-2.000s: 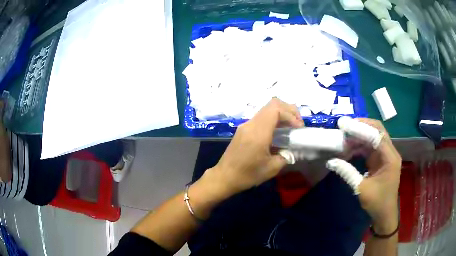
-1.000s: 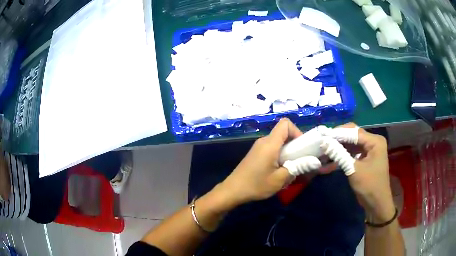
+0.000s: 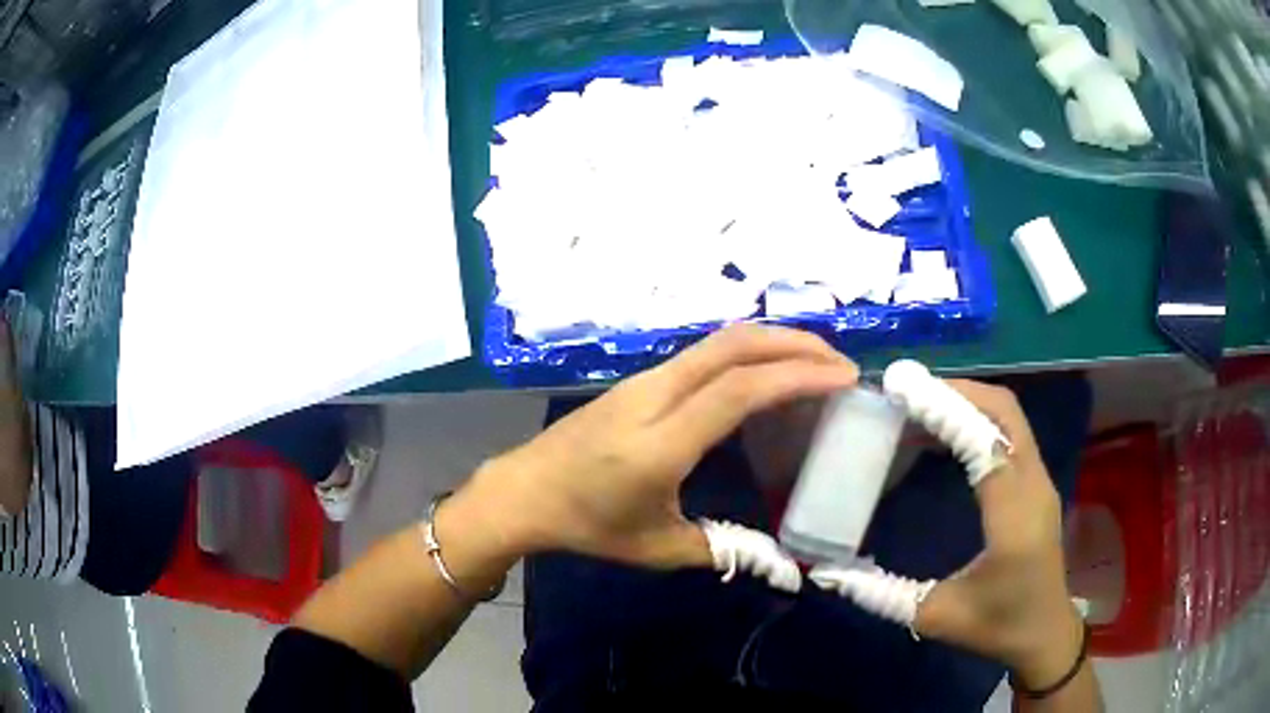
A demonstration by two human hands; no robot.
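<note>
A clear plastic case (image 3: 844, 474) with a whitish filling is held upright and slightly tilted above my lap. My left hand (image 3: 634, 453) grips it from the left, fingertips at its top and wrapped thumb at its bottom. My right hand (image 3: 996, 522) grips it from the right, a wrapped finger at its top corner and the wrapped thumb at its bottom. A blue basket (image 3: 599, 358) just beyond my hands holds a heap of thin white pads (image 3: 669, 209).
White sheets (image 3: 300, 223) lie at left beside a clear tray (image 3: 92, 251). At right are a clear bag (image 3: 961, 153) with foam blocks (image 3: 1107, 105), a loose white block (image 3: 1049, 265) and a dark phone (image 3: 1192, 279). Red stools (image 3: 244, 592) stand below.
The case has turned from lying level to standing nearly upright, with its broad face showing. My hands have spread apart around its two ends.
</note>
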